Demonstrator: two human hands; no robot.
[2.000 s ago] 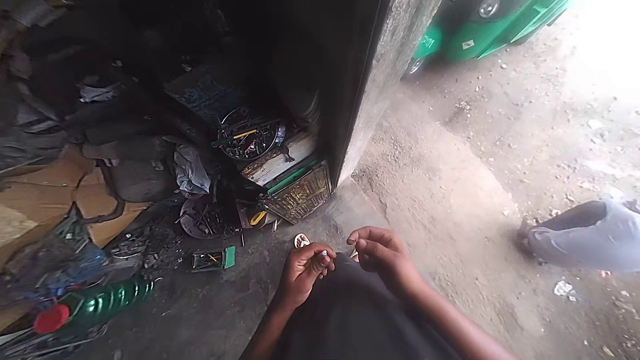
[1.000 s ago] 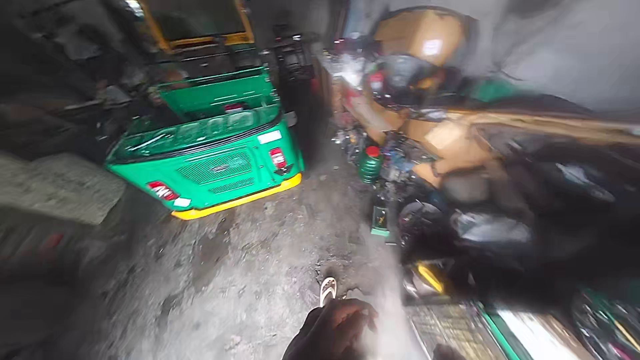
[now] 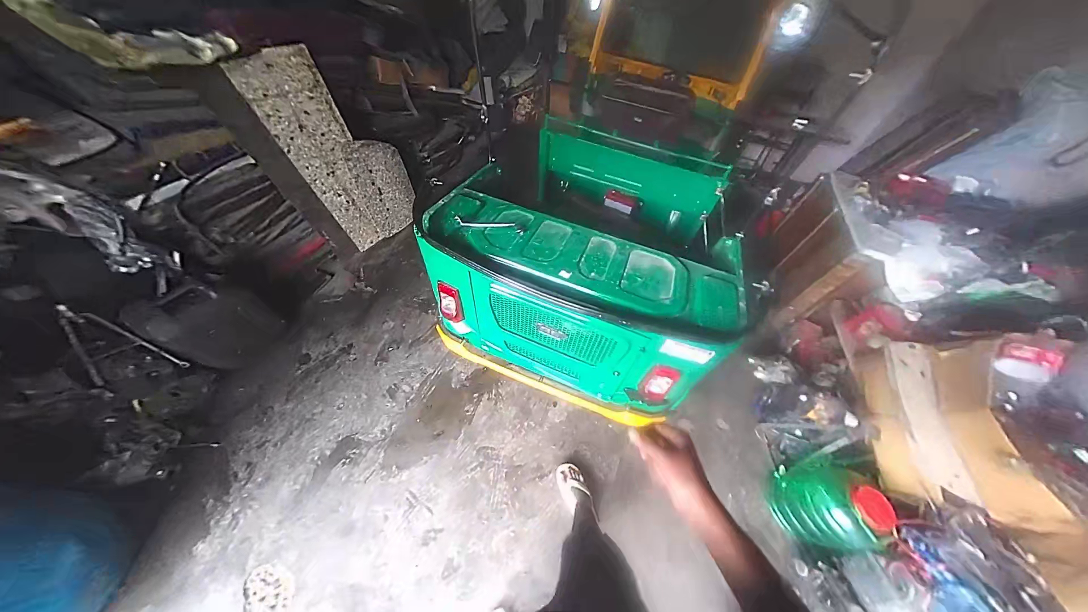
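My right hand reaches out below the right end of the yellow bumper, in front of it in the view. The hand is blurred, and whether anything is in its fingers cannot be told. My left hand is out of sight. Beyond the hand stands the green rear body of an auto rickshaw, with a red and white tail light near its right corner. A thin metal rod-like tool lies on the ribbed rear deck.
A green ribbed plastic bottle with a red cap lies at right beside torn cardboard and mixed parts. A wooden box stands behind them. At left are a speckled stone slab and heaped metal parts. My sandalled foot is on the concrete floor.
The view has swung from the doorway to the rickshaw inside. Both hands were close together two seconds ago; now only the right shows, stretched forward.
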